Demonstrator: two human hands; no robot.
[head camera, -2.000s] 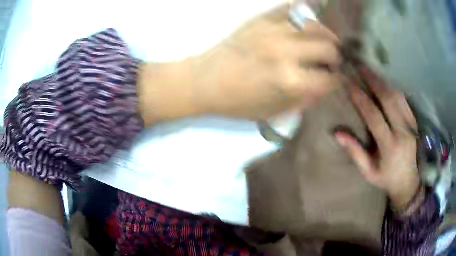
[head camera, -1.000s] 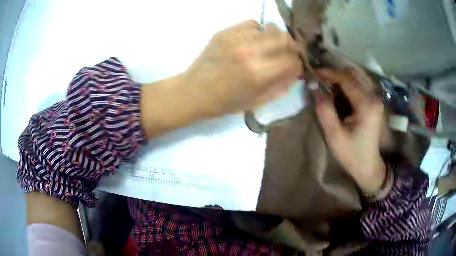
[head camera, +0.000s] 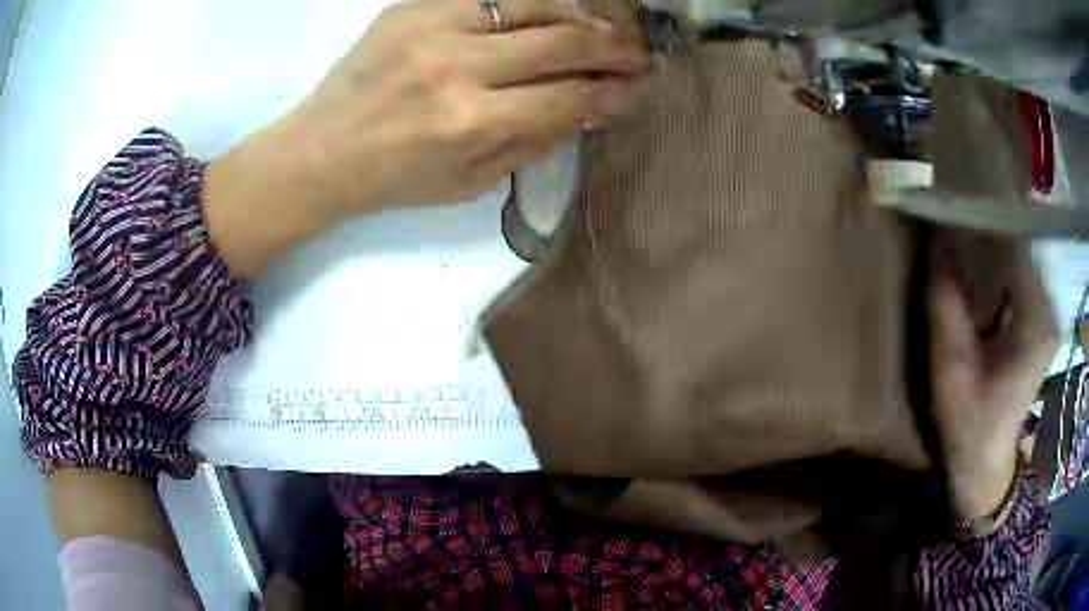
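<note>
A large brown ribbed garment panel (head camera: 740, 287) lies over the machine bed, its lower edge at the table's front edge. My left hand (head camera: 478, 102) holds the panel's upper left part, the fingertips on the cloth. My right hand (head camera: 985, 358) is at the panel's right side with brown cloth between thumb and fingers. The shiny presser foot area (head camera: 878, 96) is at the upper right, above the cloth. A small cream block (head camera: 899, 179) sits just below it. A metal-edged rounded opening (head camera: 537, 215) shows left of the panel, partly covered.
The white table (head camera: 358, 298) has a printed ruler scale (head camera: 370, 408) along its front edge. Red-handled snips (head camera: 1037, 141) lie right of the presser foot. The grey machine head (head camera: 1015, 30) crosses the upper right. A checked apron (head camera: 466, 543) is below the table edge.
My left hand has moved left and up. My right hand has moved right and down. The brown panel, bunched between the hands before, is now spread flatter, and the presser foot area shows more clearly.
</note>
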